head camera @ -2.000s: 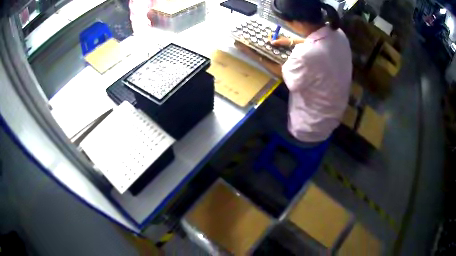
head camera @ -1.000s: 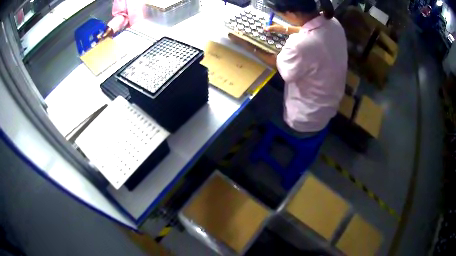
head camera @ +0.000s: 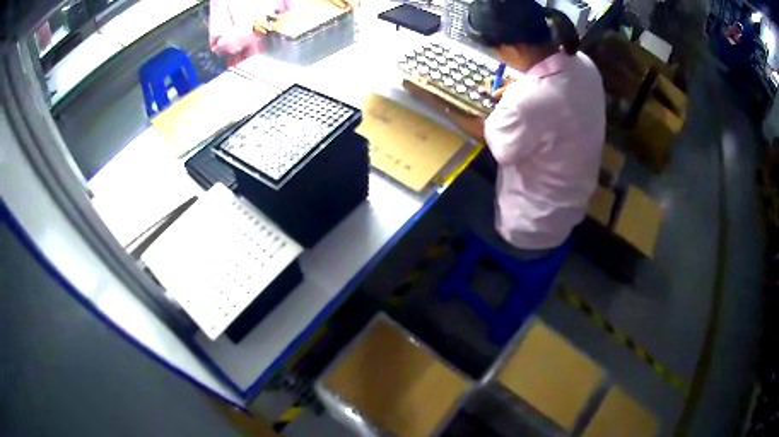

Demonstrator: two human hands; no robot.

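Neither of my hands is in the picture. Nearest on the white bench (head camera: 329,271) lies a white sheet with rows of small marks (head camera: 220,260), on top of a dark stack. Behind it stands a deep stack of black trays (head camera: 320,188), its top tray (head camera: 290,132) filled with rows of white dots. A flat tan cardboard sheet (head camera: 410,141) lies to the right of the stack.
A seated person in a pink shirt (head camera: 551,145) holds a blue pen-like tool over a tray of round parts (head camera: 448,72). Tan-topped stacks (head camera: 397,375) stand on the floor by the bench. A blue stool (head camera: 168,77) and another person's pink sleeves (head camera: 235,30) are beyond.
The far person's arm has moved from the tan sheet at the left to the tray at the back. That tan sheet lies closer to the black stack. The view has shifted slightly.
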